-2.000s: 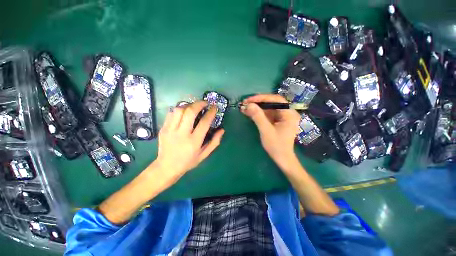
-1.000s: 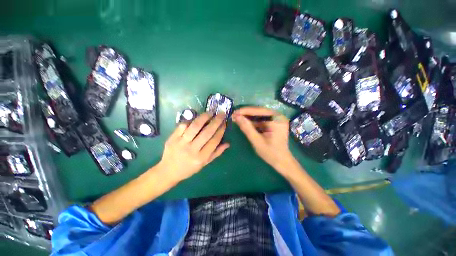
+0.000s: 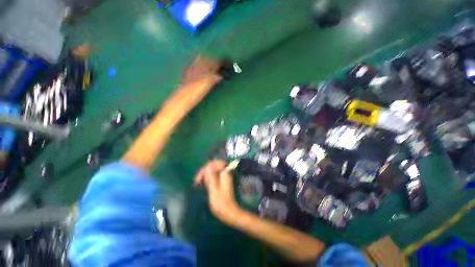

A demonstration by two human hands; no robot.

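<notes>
The view is strongly blurred. My left hand is stretched far forward over the green surface. A small dark object, which looks like a phone half-assembly, is at its fingertips with a pale bit beside it. My right hand is nearer, at the left edge of the phone pile, with its fingers curled. The pale end of the pen-like tool shows at these fingers; the rest is hidden or blurred. The pile of open phones spreads to the right, with a yellow-framed phone among them.
A blue bin with something bright white stands at the top. Rows of dark and silver parts lie at the far left beside a pale bar. A brown piece and yellow tape show at the lower right.
The view has swung. My left hand has moved from the bench centre to far forward, with the dark object. My right hand is now beside the pile. The blue bin has come into view.
</notes>
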